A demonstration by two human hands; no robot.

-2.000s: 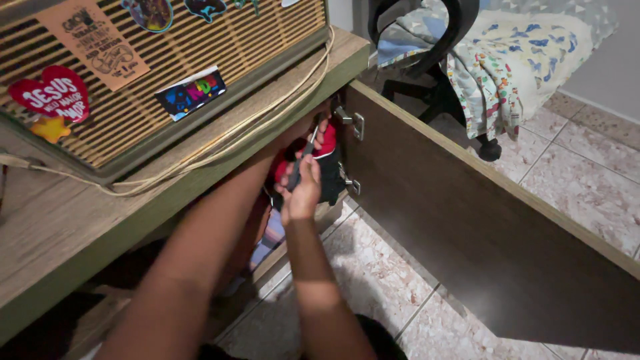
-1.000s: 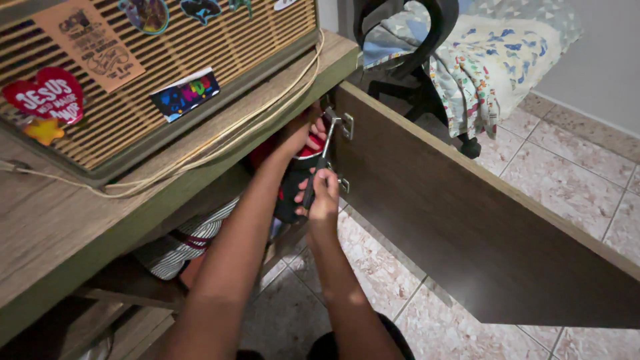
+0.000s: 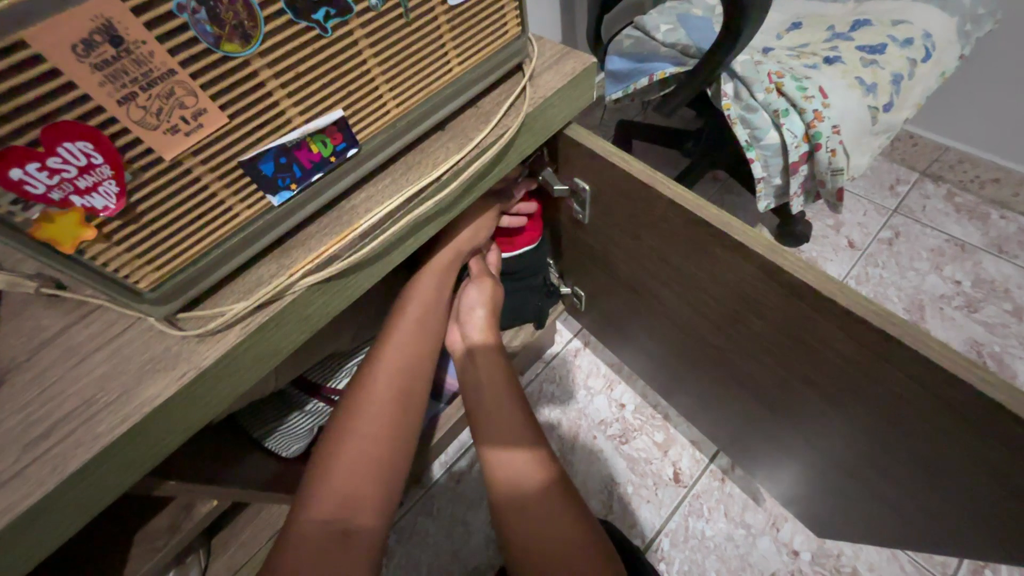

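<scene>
My left hand (image 3: 512, 204) reaches under the desk top's edge, close to the upper metal hinge (image 3: 564, 190) of the open cabinet door (image 3: 720, 304); its fingertips are partly in shadow. Just below its wrist is my right hand (image 3: 478, 300), fingers pointing up and partly hidden behind the left forearm. Whether it holds anything does not show. Beside both hands lies a red and black cloth item (image 3: 528, 276) inside the cabinet. The lower metal hinge (image 3: 572, 296) joins the door further down.
A wooden desk top (image 3: 88, 352) carries a slatted panel with stickers (image 3: 304, 96) and a looped pale cable (image 3: 384, 212). Striped fabric (image 3: 296, 408) lies inside the cabinet. Behind the door are a black chair (image 3: 688, 120) with printed cloths (image 3: 784, 120) and a tiled floor (image 3: 680, 480).
My right hand has moved away from the hinge, up against my left wrist. The screwdriver seen in it earlier no longer shows. My left hand stays near the upper hinge.
</scene>
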